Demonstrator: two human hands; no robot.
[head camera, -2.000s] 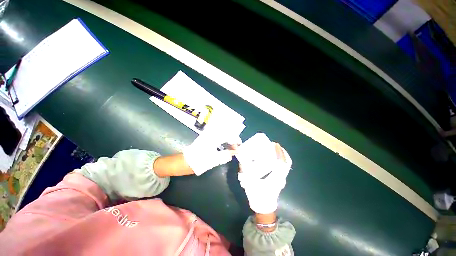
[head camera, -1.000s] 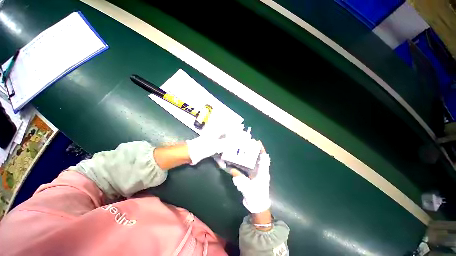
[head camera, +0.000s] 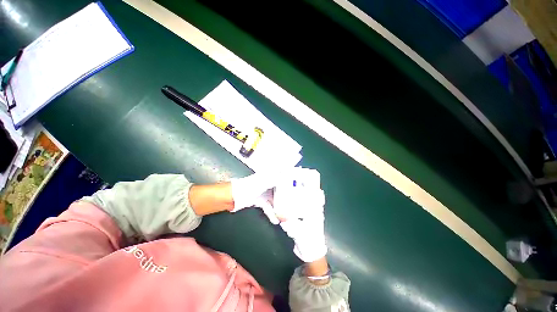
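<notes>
A white blocky plug-in unit (head camera: 297, 190) is held between my two gloved hands near the middle of the view. It blends into the white gloves, so its outline is hard to see; a small blue mark shows on it. My left hand (head camera: 253, 190) holds its left side. My right hand (head camera: 305, 228) holds it from the right and below. A small hammer (head camera: 214, 119) with a black grip and yellow shaft lies on white paper sheets (head camera: 275, 137) just beyond my hands.
A clipboard with a form (head camera: 70, 58) and pen lies at the upper left. The cream edge line (head camera: 342, 145) borders the dark green conveyor belt (head camera: 366, 103). A white unit with prongs (head camera: 520, 250) is at the lower right. Blue bins (head camera: 464, 15) are at the upper right.
The grey side of the unit, seen a second ago, no longer shows. My hands are closer together around it. The pronged unit at right has shifted slightly left in view.
</notes>
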